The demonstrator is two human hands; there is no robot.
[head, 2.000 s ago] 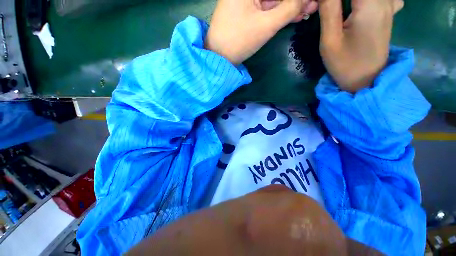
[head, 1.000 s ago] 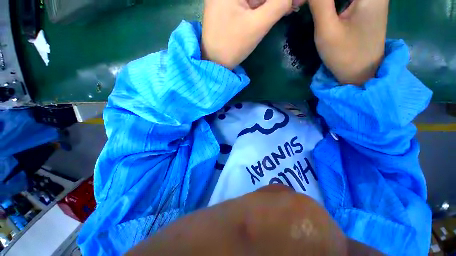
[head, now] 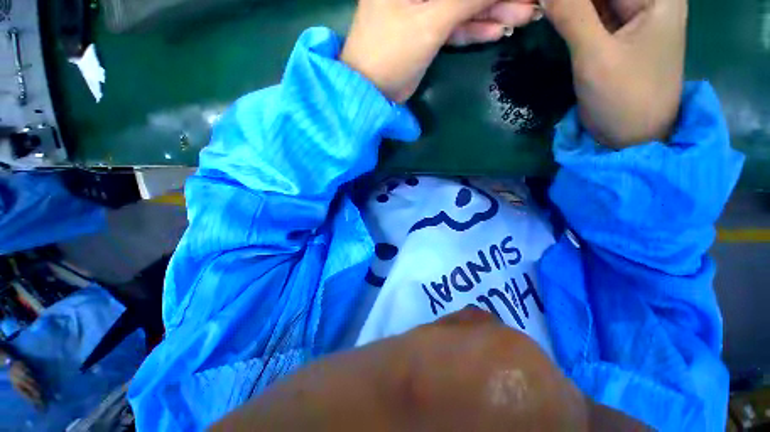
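Note:
My left hand (head: 422, 34) is at the top edge of the view, fingers curled and partly cut off. My right hand (head: 625, 67) is beside it, its fingertips cut off by the top edge. The fingertips of both hands come close together. Whatever they may hold is hidden or out of the picture. A heap of tiny black parts (head: 528, 89) lies on the green mat (head: 338, 152) between my hands, next to my right hand.
A torn white paper scrap (head: 89, 72) lies at the mat's left, below a dark object (head: 72, 29). A grey metal fixture (head: 25, 93) stands at the left edge. A clear tray (head: 160, 10) shows at the top left. Another person's blue sleeve (head: 63, 337) is at the lower left.
My right hand has moved a little to the right, showing more of the black heap. My left hand's fingers show more fully. Another person's blue sleeve and hand have appeared at the lower left.

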